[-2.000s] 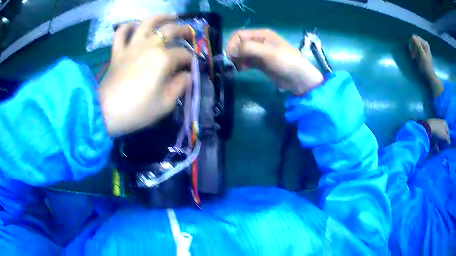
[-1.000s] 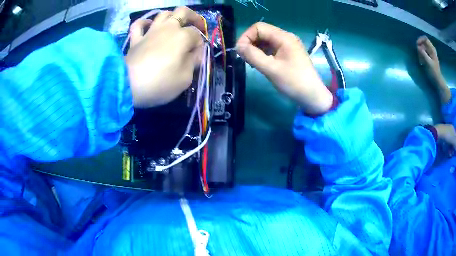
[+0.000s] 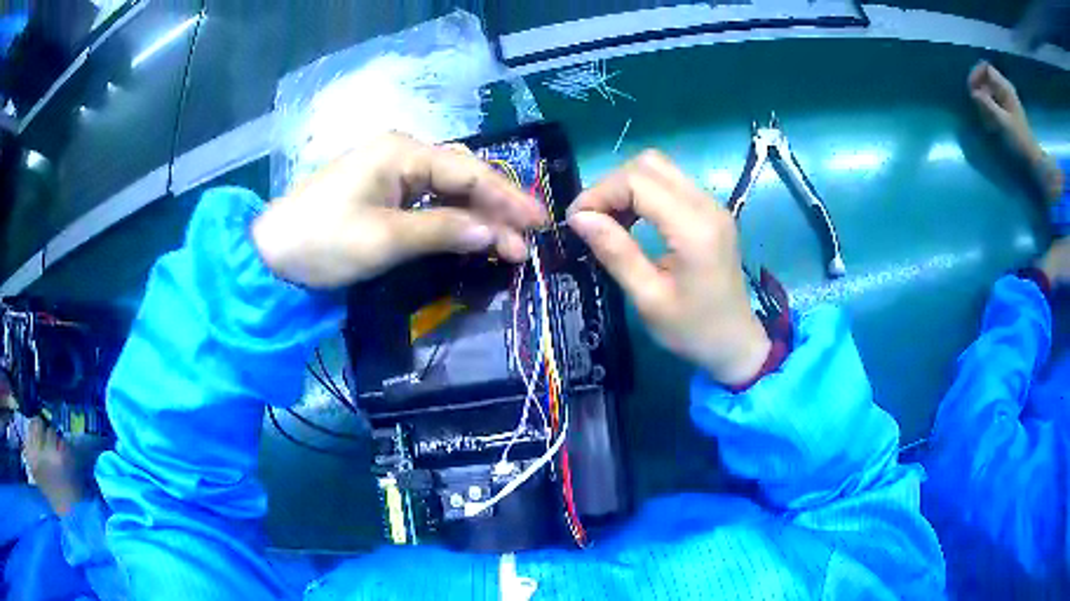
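Observation:
The black unit (image 3: 469, 387) lies open in front of me, with the wire harness (image 3: 543, 340) running lengthwise along its right half. My left hand (image 3: 411, 211) is over the unit's far part, its fingertips at the harness. My right hand (image 3: 669, 252) is just right of the harness, thumb and forefinger pinched together on a thin pale strand, likely a cable tie (image 3: 561, 223), at the wires. Whether my left fingertips hold anything is too small to tell. The blue circuit board (image 3: 512, 153) shows at the far end, partly behind my left hand. A white cable (image 3: 516, 479) curves across the near end.
Diagonal cutters (image 3: 771, 176) lie open on the green bench (image 3: 692, 106) to the right. A clear bag (image 3: 376, 100) and loose thin strands (image 3: 583, 80) lie beyond the unit. Black leads (image 3: 307, 429) loop at left. Other people's hands show at far right (image 3: 1007, 112) and lower left (image 3: 49, 464).
The unit, cutters and bag sit lower in the picture, as the view has shifted. My left hand has drawn back from the unit's interior, uncovering the yellow patch, and both hands' fingertips are closer together.

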